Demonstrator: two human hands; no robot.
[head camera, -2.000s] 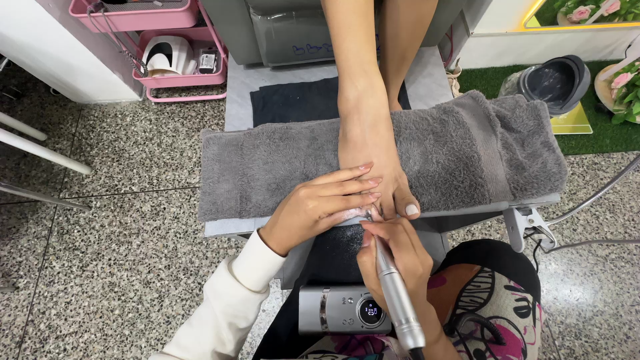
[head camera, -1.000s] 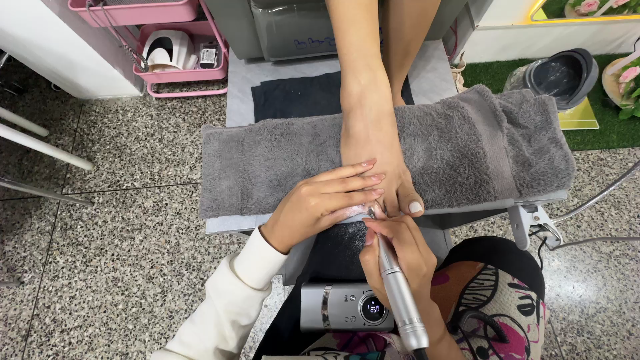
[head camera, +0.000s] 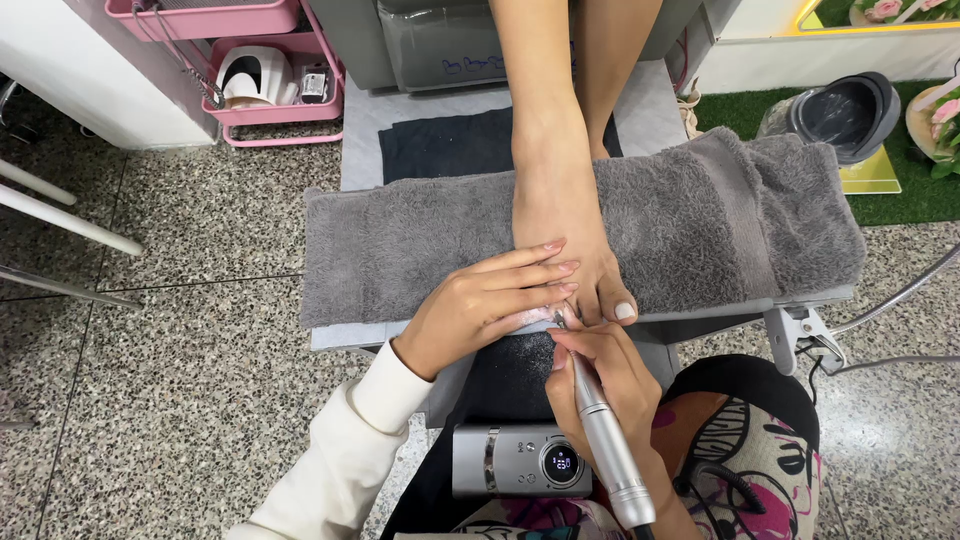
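Observation:
Another person's bare foot (head camera: 559, 202) rests on a grey towel (head camera: 427, 232), with white polish on the big toenail. My left hand (head camera: 487, 300) lies over the front of the foot, its fingers on the smaller toes and its thumb dusted with white powder. In my right hand (head camera: 604, 375) is a silver electric nail drill (head camera: 607, 442), its bit at one of the smaller toes; the exact contact is hidden by fingers. The silver drill control unit (head camera: 517, 461), with a lit display, sits below my hands. White dust speckles a dark cloth (head camera: 517, 371) under the toes.
A pink trolley (head camera: 277, 112) holding a white device stands at the upper left. A metal clamp (head camera: 799, 337) with cables grips the footrest's right edge. A lined dark bin (head camera: 836, 116) stands at the upper right. White metal legs (head camera: 67, 217) cross the left edge.

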